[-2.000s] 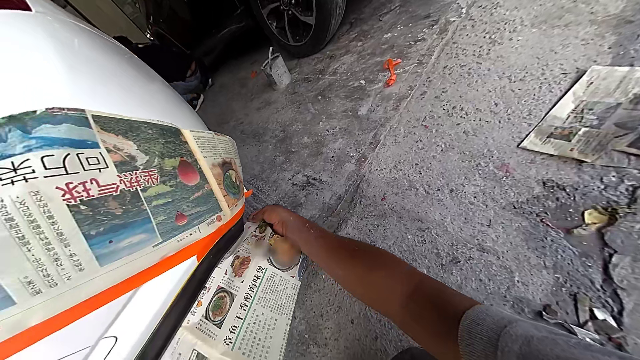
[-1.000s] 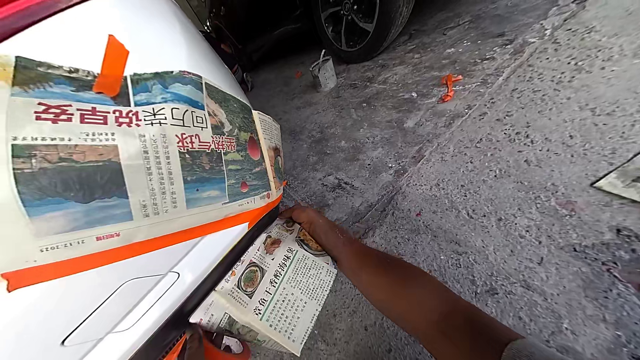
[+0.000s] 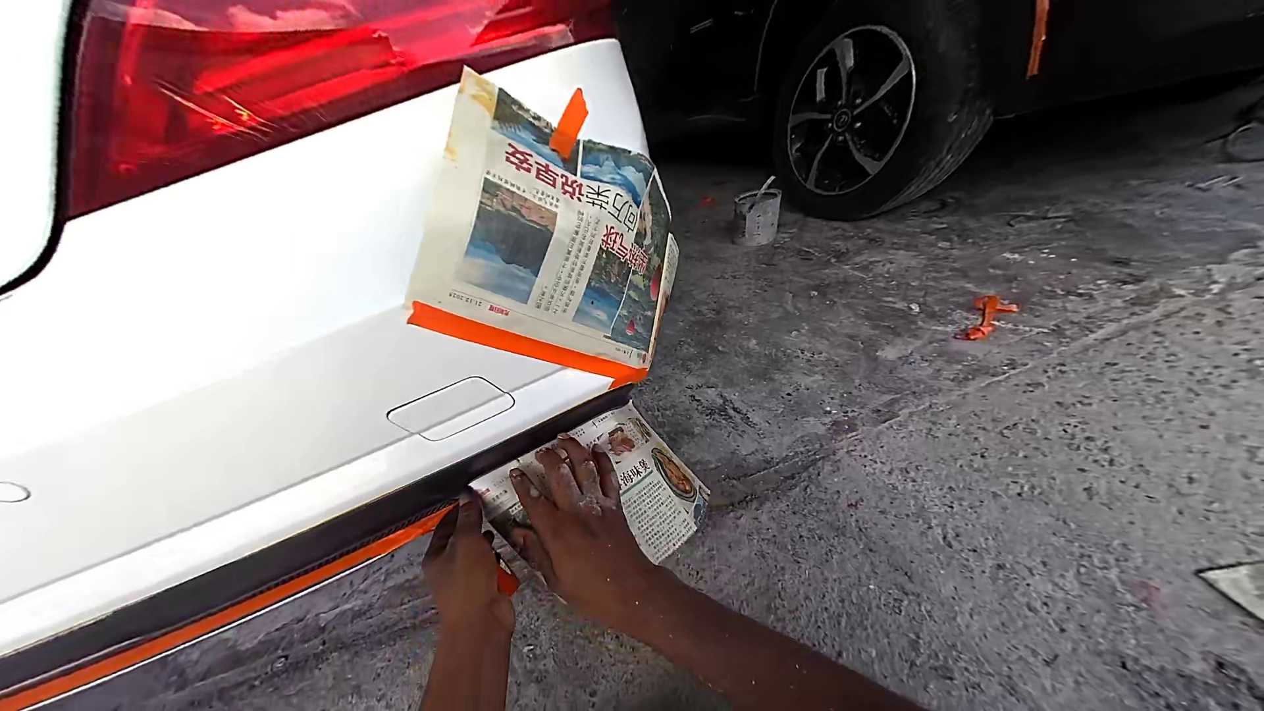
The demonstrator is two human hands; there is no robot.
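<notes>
My right hand (image 3: 583, 543) lies with spread fingers on a sheet of newspaper (image 3: 657, 504), pressing it along the black lower trim (image 3: 365, 523) of a white car's rear bumper (image 3: 247, 464). Close to its left, my left hand (image 3: 464, 568) is at the sheet's near edge, fingers bent at the trim; a bit of orange, probably masking tape, shows beside it. Orange masking tape (image 3: 247, 604) runs along the bumper's lower edge up to that hand. A second newspaper sheet (image 3: 553, 227) covers the bumper corner above, its bottom edge taped in orange.
A red tail light (image 3: 296, 79) sits above the bumper. Behind stands a dark car with its wheel (image 3: 851, 109) beside a small pail (image 3: 757, 217). Crumpled orange tape (image 3: 987, 318) lies on the rough concrete floor, and a paper's edge (image 3: 1234, 588) shows at right.
My left hand has come to the newspaper's near edge. My right hand has moved from the sheet's far upper corner to lie flat across it. The view has shifted to show the tail light.
</notes>
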